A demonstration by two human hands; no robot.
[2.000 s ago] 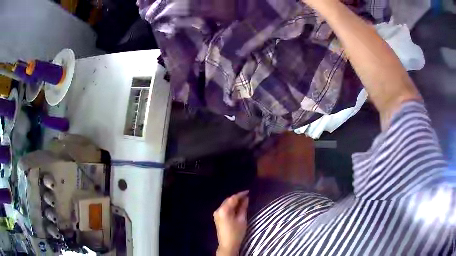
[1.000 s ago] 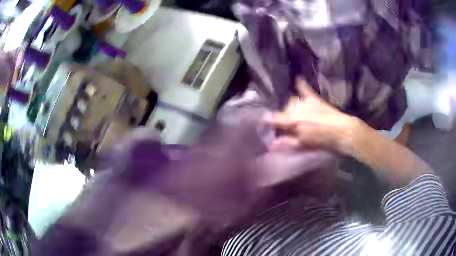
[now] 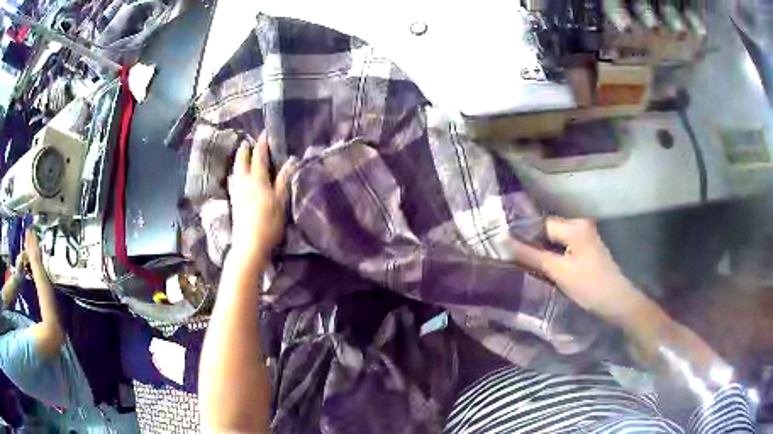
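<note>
A purple, grey and white plaid shirt (image 3: pixel 339 195) lies spread over the white table and hangs down towards my lap. My left hand (image 3: pixel 257 199) is on its left part, with the thumb at a fold and the fingers on the cloth, gripping it. My right hand (image 3: pixel 576 261) pinches the shirt's right edge between thumb and fingers. More dark plaid folds hang below, with a small pale tag (image 3: pixel 434 323) on them. The cream overlock machine (image 3: pixel 623 89) stands at the upper right; its needle area is not clear.
A pale machine cover (image 3: pixel 508 89) is beside the cloth. A dark board (image 3: pixel 161 153) with a red strip (image 3: pixel 124 169) runs along the left. A neighbouring sewing machine (image 3: pixel 49 169) and another person's arm (image 3: pixel 44 297) are at far left. My striped top is below.
The view has swung, so the machine is now at upper right. The shirt, blurred in motion before, now lies spread on the table. Both hands are now on it.
</note>
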